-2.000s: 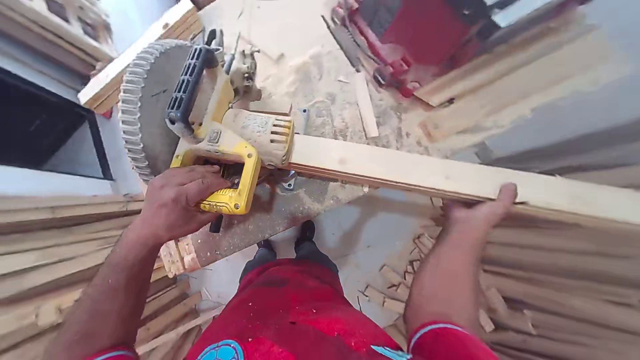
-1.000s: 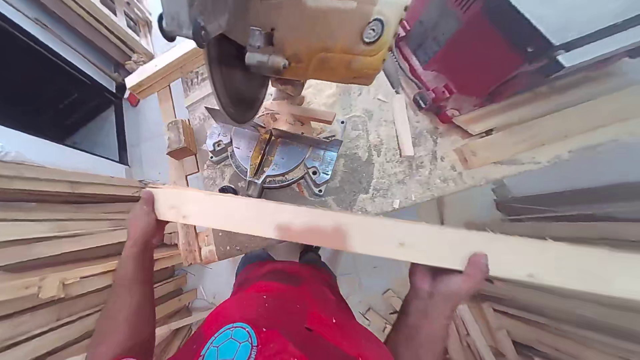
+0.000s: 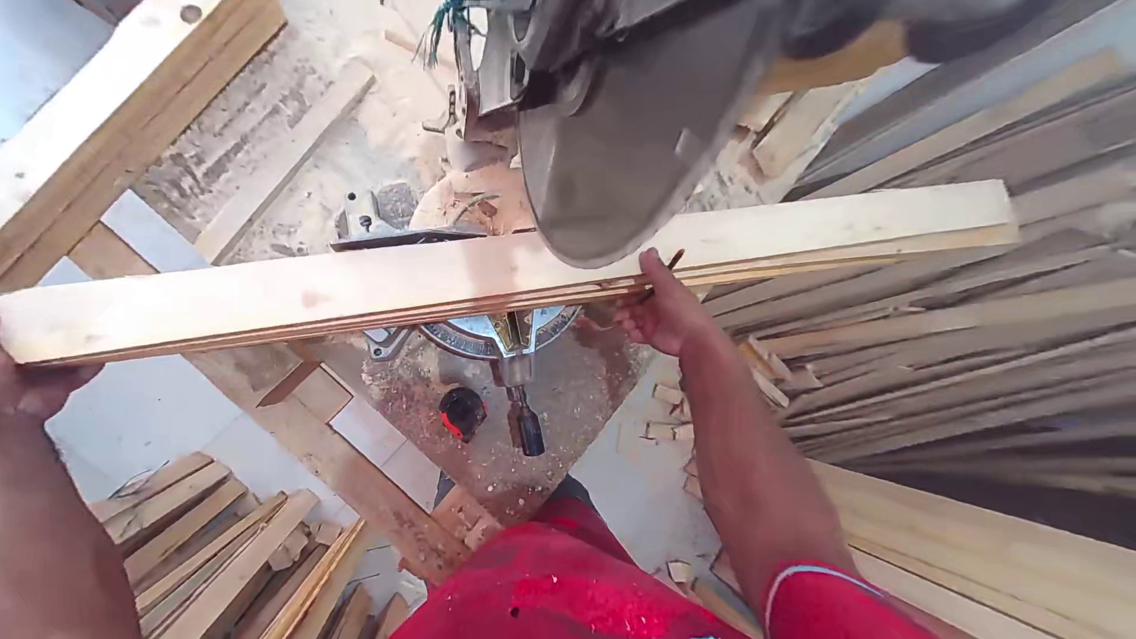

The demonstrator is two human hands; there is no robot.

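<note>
A stack of long pale wooden boards [image 3: 399,280] lies crosswise over the base of a miter saw [image 3: 497,333]. At the far left edge my left hand [image 3: 40,386], partly out of view, holds the stack's left end from below. My right hand [image 3: 661,306] grips the near edge right of the saw's middle, its thumb on top, with a thin dark pencil-like stick [image 3: 666,271] in the same hand. The raised saw head, with its blade and guard [image 3: 621,151], hangs above the boards. Whether it touches them cannot be told.
A round black and red tape measure [image 3: 462,414] sits on the dusty bench left of the saw's handle [image 3: 525,426]. Stacked boards [image 3: 976,346] fill the right side, and more lie at lower left [image 3: 222,550]. Thick timber [image 3: 115,133] stands at upper left. Offcuts lie on the floor.
Two seconds ago my left hand was on the saw's yellow handle; a second ago the saw head was up and both hands held the boards. The view has since swung considerably.
</note>
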